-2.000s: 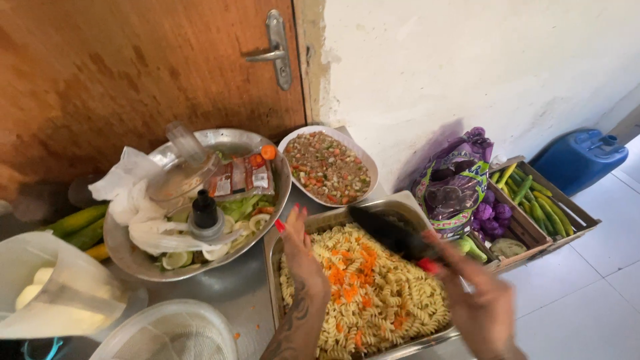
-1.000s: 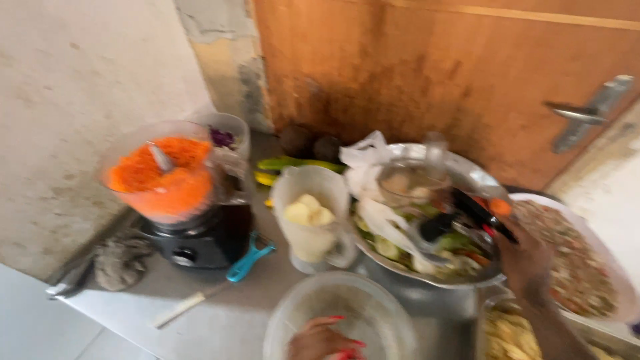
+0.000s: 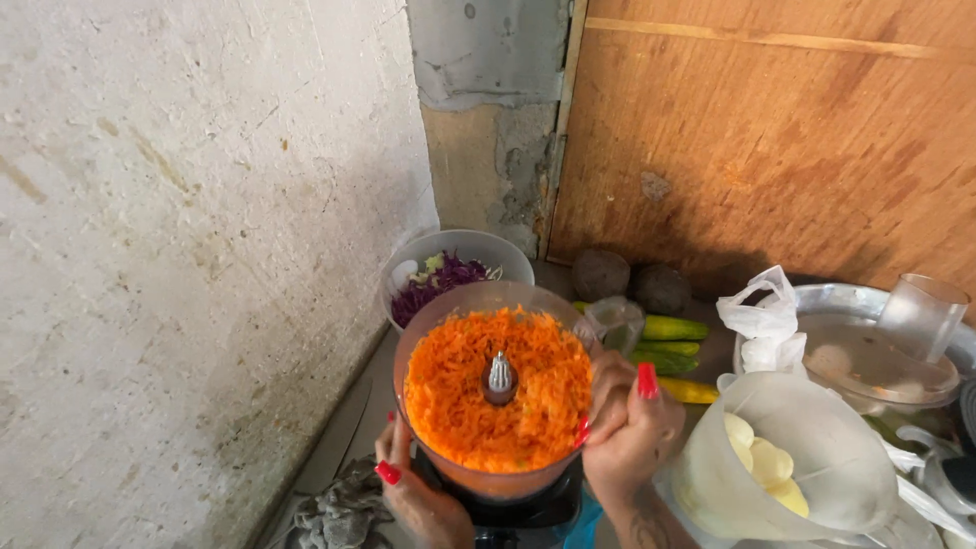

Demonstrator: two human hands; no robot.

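Observation:
A clear food processor bowl point(image 3: 404, 381) full of grated carrot point(image 3: 465, 396) stands over a black motor base point(image 3: 526, 511), a metal spindle point(image 3: 499, 374) rising at its middle. My right hand point(image 3: 629, 427) is closed around the bowl's handle on the right side. Against the lower left of the bowl rests my left hand point(image 3: 423, 488), its fingers partly behind the wall. Whether the bowl sits locked on the base cannot be told.
Behind the bowl is a tub point(image 3: 518, 263) of shredded purple cabbage. A plastic jug point(image 3: 701, 465) with peeled pieces stands right, before a metal basin point(image 3: 839, 293). Yellow-green vegetables point(image 3: 675, 328) lie between. A grey cloth point(image 3: 343, 511) lies left, near the rough wall point(image 3: 229, 229).
The view has swung left. My right hand has left the basin, where it was with a black utensil, and now grips the bowl's handle. My left hand has moved from the empty tub to the bowl.

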